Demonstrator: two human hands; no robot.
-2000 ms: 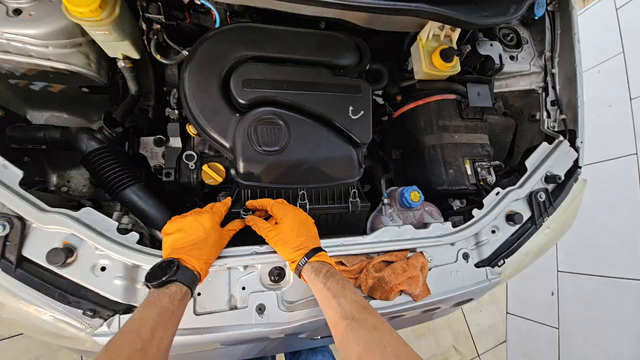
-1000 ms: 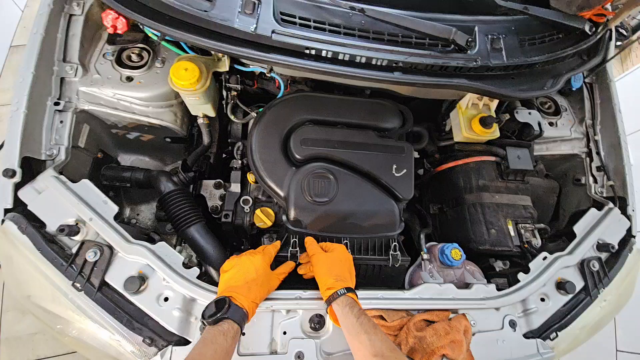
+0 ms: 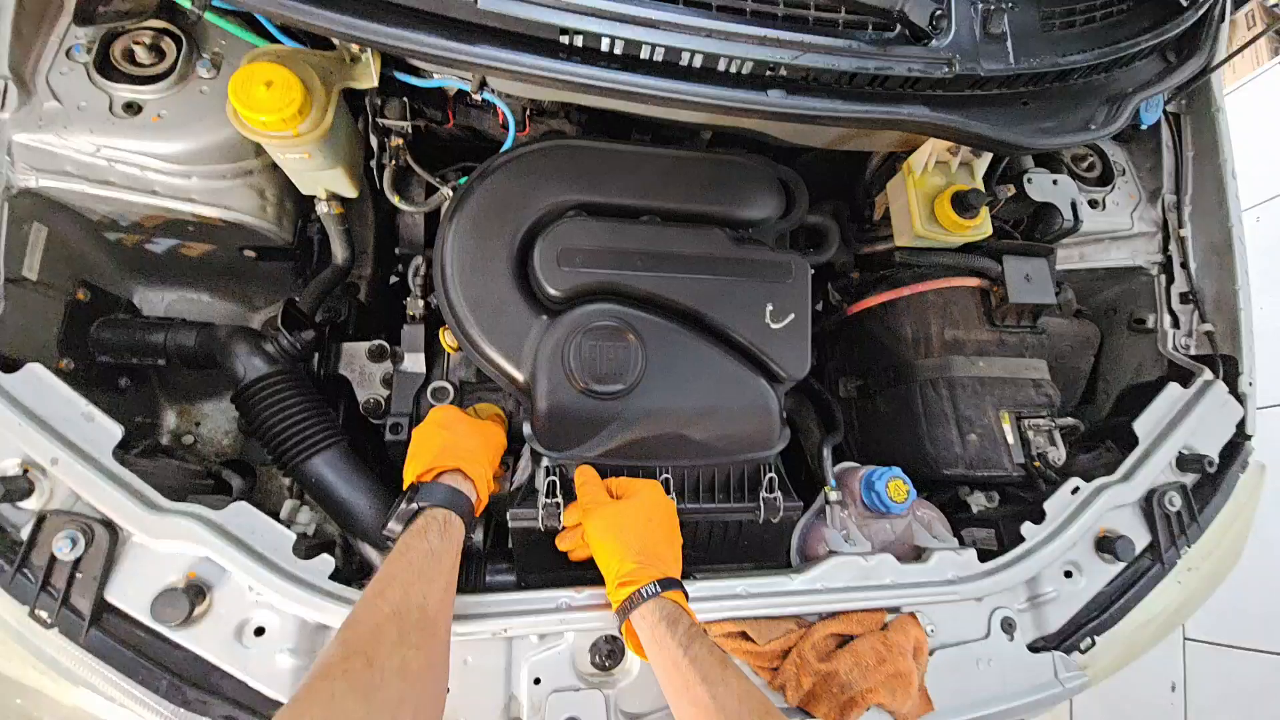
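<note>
A black plastic air filter housing (image 3: pixel 670 360) with a round raised badge sits in the middle of the engine bay. Wire clips line its front edge, one of them (image 3: pixel 551 500) at the left. My left hand (image 3: pixel 456 452), in an orange glove, is at the yellow oil filler cap (image 3: pixel 488 412) left of the housing; its fingers are mostly hidden, so its grip is unclear. My right hand (image 3: pixel 628 530), also gloved in orange, lies at the housing's front edge between two clips, with the index finger extended and the other fingers curled. Whether it holds anything cannot be told.
A ribbed black air hose (image 3: pixel 290 420) runs left of my hands. The coolant reservoir with blue cap (image 3: pixel 888 490) and the covered battery (image 3: pixel 950 370) stand to the right. An orange cloth (image 3: pixel 850 665) lies on the silver front crossmember (image 3: pixel 800 600).
My hands, earlier close together at the housing's front left, are apart. The left one has moved to the yellow cap, which showed uncovered before. The view has shifted.
</note>
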